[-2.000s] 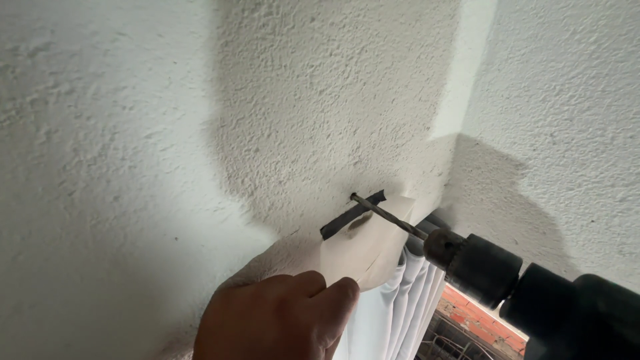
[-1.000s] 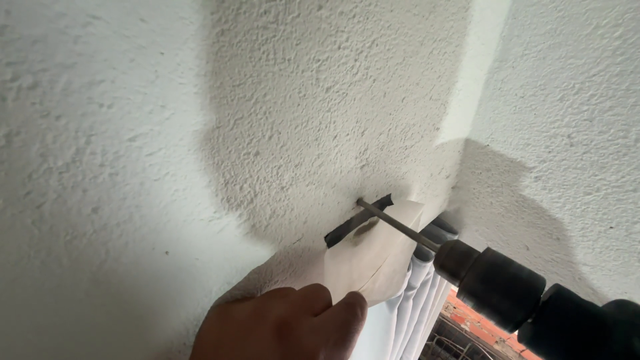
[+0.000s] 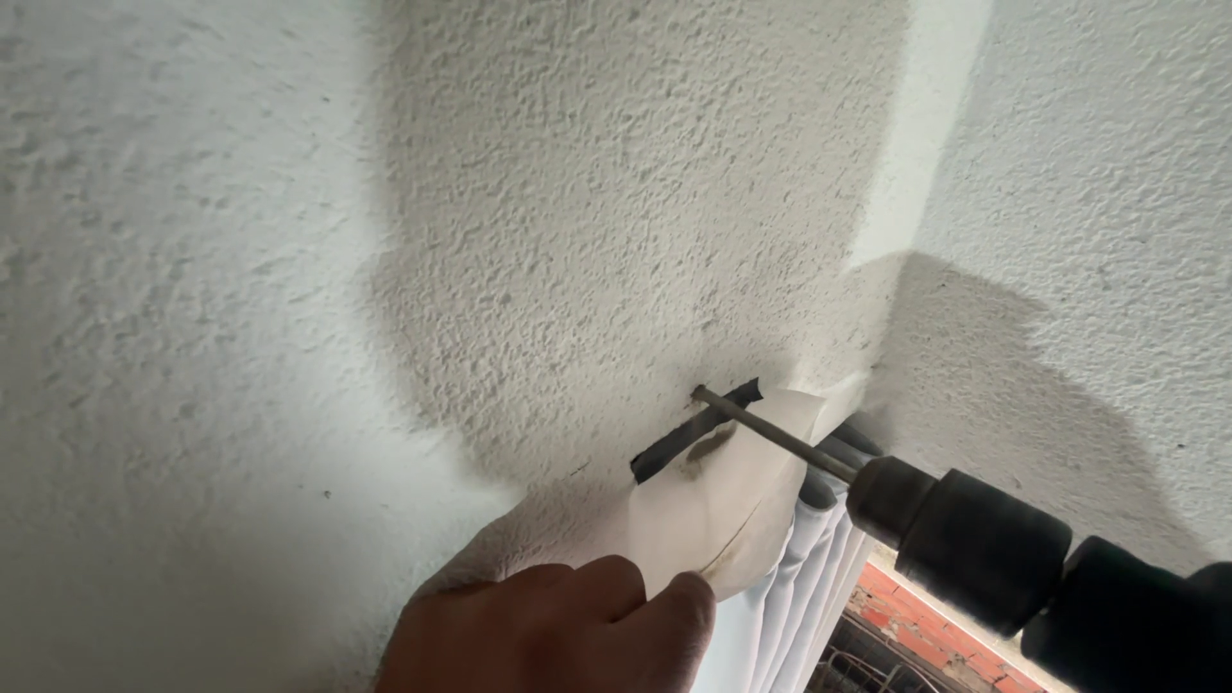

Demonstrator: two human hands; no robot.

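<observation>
My left hand [image 3: 568,626], at the bottom centre, pinches the lower edge of a piece of white paper [image 3: 712,500]. A strip of black tape [image 3: 664,449] runs along the paper's top edge against the textured wall [image 3: 577,241]. A power drill [image 3: 1107,606] comes in from the lower right, and its masonry bit [image 3: 780,435] crosses over the tape. The bit's tip meets the wall at a hole just above the tape. Some dust lies on the paper below. My right hand is out of view, so its hold on the drill cannot be seen.
A second textured wall [image 3: 1088,192] meets the first at a corner on the right. Below the paper hang pale gathered curtains [image 3: 804,577], with a dark rod end [image 3: 837,462] near the corner. Red brickwork [image 3: 924,616] and wire racks [image 3: 866,664] show at the lower right.
Between two seconds ago and now, the drill has shifted slightly, and its bit stays at the same spot on the wall. My left hand keeps its pinch on the paper.
</observation>
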